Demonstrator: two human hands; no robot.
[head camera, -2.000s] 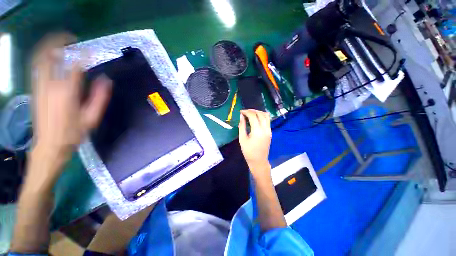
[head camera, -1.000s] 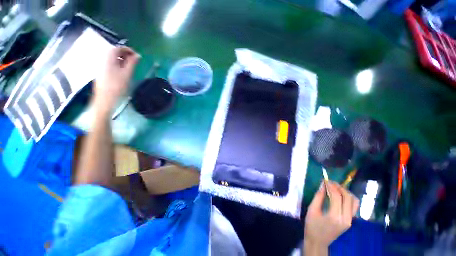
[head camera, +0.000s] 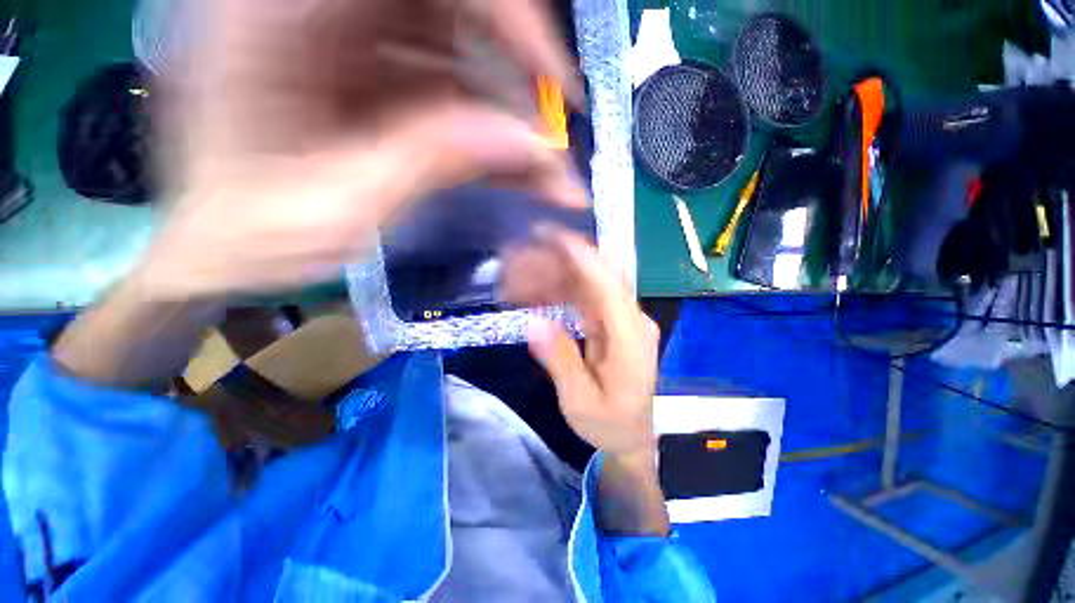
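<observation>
The black panel (head camera: 454, 247) lies on a bubble-wrap sleeve (head camera: 614, 153) on the green bench, its upper part largely hidden by my left hand. An orange label (head camera: 552, 112) shows beside my fingers. Brass dots (head camera: 433, 315) show at the panel's lower left corner. My left hand (head camera: 342, 153) is large and strongly blurred over the panel; whether it holds anything cannot be told. My right hand (head camera: 595, 342) is at the panel's lower right corner, fingers bent and blurred; its grip is unclear. A thin pale stick (head camera: 691, 233) lies on the bench to the right.
Two black mesh-like trays (head camera: 692, 125), a yellow-handled tool (head camera: 737, 214), a glossy black rectangle (head camera: 778, 218) and an orange-and-black handled tool (head camera: 869, 130) lie to the right. A dark bowl (head camera: 104, 132) is at left. A white carton (head camera: 719, 509) with a black panel stands on the blue floor.
My left hand has come from the striped sheets at the left to over the panel. My right hand has moved from the pale stick, now on the bench, to the panel's corner. The view has shifted.
</observation>
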